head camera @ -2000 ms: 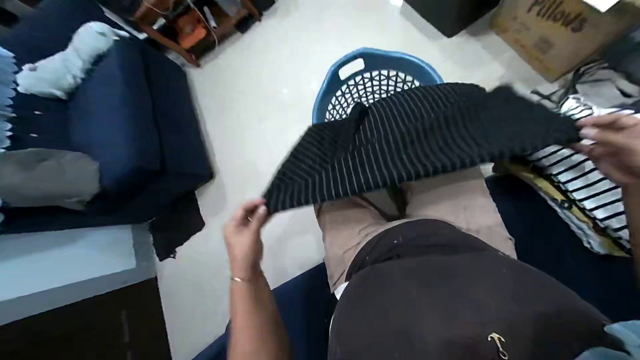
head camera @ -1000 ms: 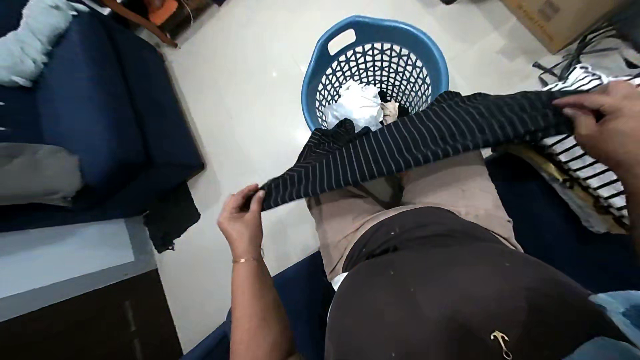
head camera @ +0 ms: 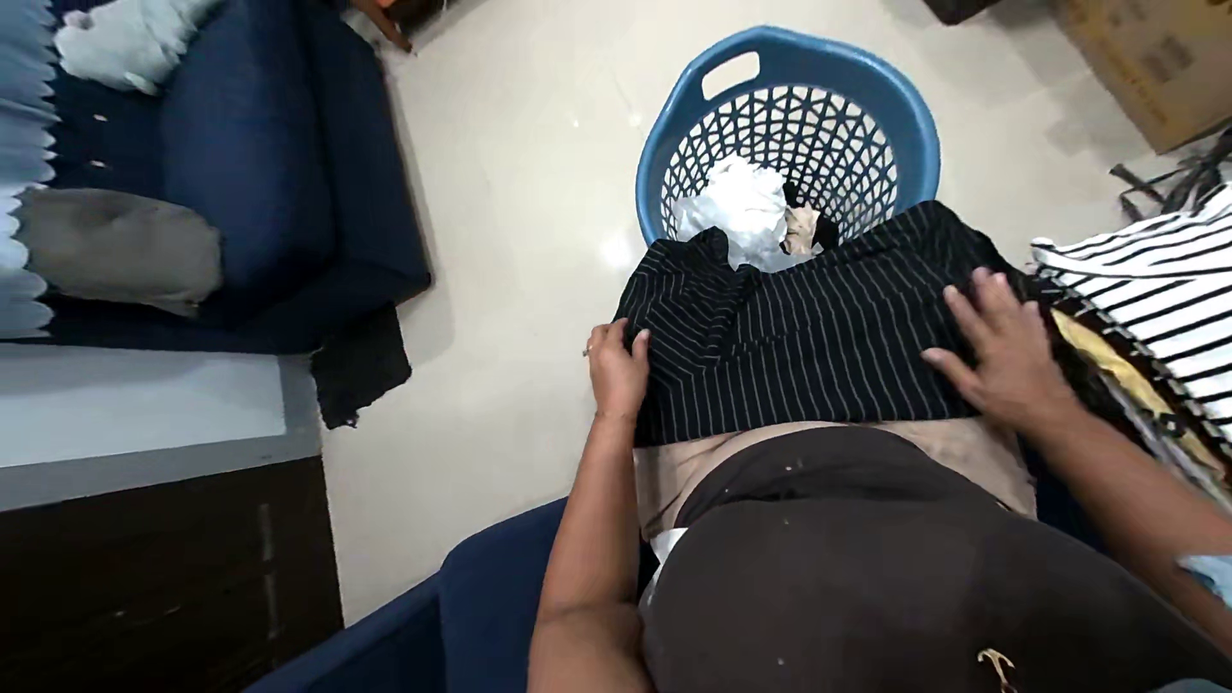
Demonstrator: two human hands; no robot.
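Note:
A black garment with thin white stripes [head camera: 818,337] lies spread across my thighs, its far side touching the near rim of a blue plastic laundry basket [head camera: 919,125]. At the garment's left edge is my left hand [head camera: 618,366], thumb and fingers around the cloth; whether it pinches the fabric is hard to tell. My right hand [head camera: 1006,351] rests flat on the right part of the garment, fingers spread, holding nothing. White cloth [head camera: 741,207] and a small beige piece [head camera: 801,229] lie inside the basket.
To the right lies a pile of clothes topped by a white and black striped garment [head camera: 1165,298]. A cardboard box [head camera: 1155,67] stands at the upper right. A navy sofa [head camera: 250,173] with a grey cushion [head camera: 120,248] is at the left, a black cloth [head camera: 361,371] hanging beside it.
The striped garment, earlier stretched between both hands, now lies on my lap. My right hand has let go of its end and moved inward, flat on the cloth.

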